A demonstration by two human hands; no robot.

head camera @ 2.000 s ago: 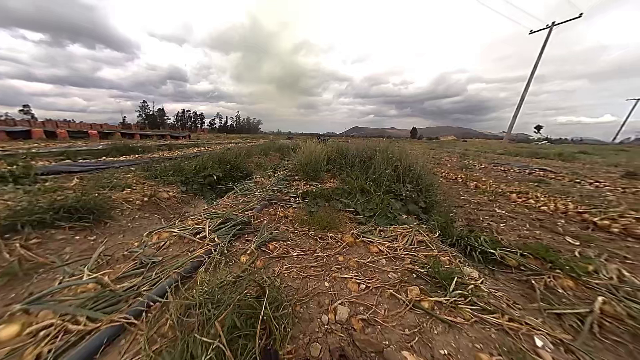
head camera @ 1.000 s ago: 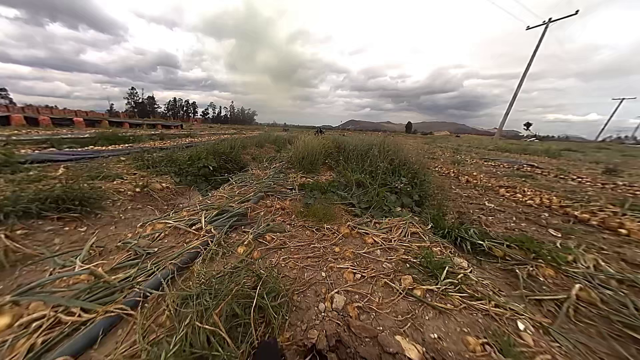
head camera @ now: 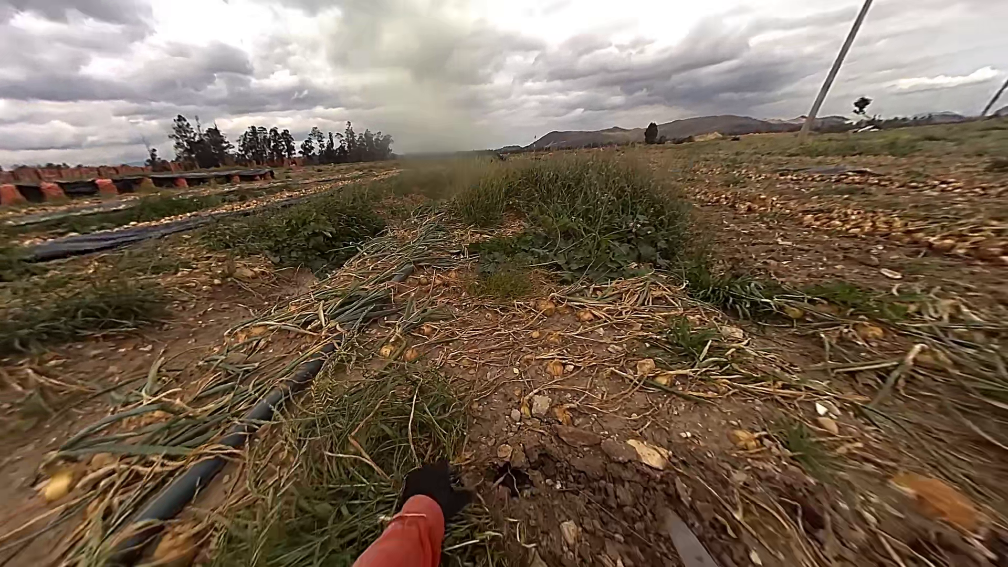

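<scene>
My left hand (head camera: 438, 487), in a black glove below an orange-red sleeve, reaches down at the bottom middle, at the right edge of a clump of green grass (head camera: 370, 441). Its fingers are too dark to tell whether they grip anything. Just right of it is a dark hollow in the brown soil (head camera: 512, 476). My right hand is out of view. A flat grey blade-like piece (head camera: 689, 543) shows at the bottom edge, right of the middle; what holds it is hidden.
A dark hose (head camera: 264, 409) runs along the left among cut onion leaves (head camera: 331, 303). Onions (head camera: 388, 350) and stones (head camera: 650, 453) lie about. Tall weeds (head camera: 583, 213) stand ahead. Rows of onions (head camera: 850, 216) lie at right, orange sacks (head camera: 106, 187) far left, a leaning pole (head camera: 839, 67) far right.
My left hand and sleeve have come into view at the bottom middle, beside the grass. The grey blade-like piece now shows too.
</scene>
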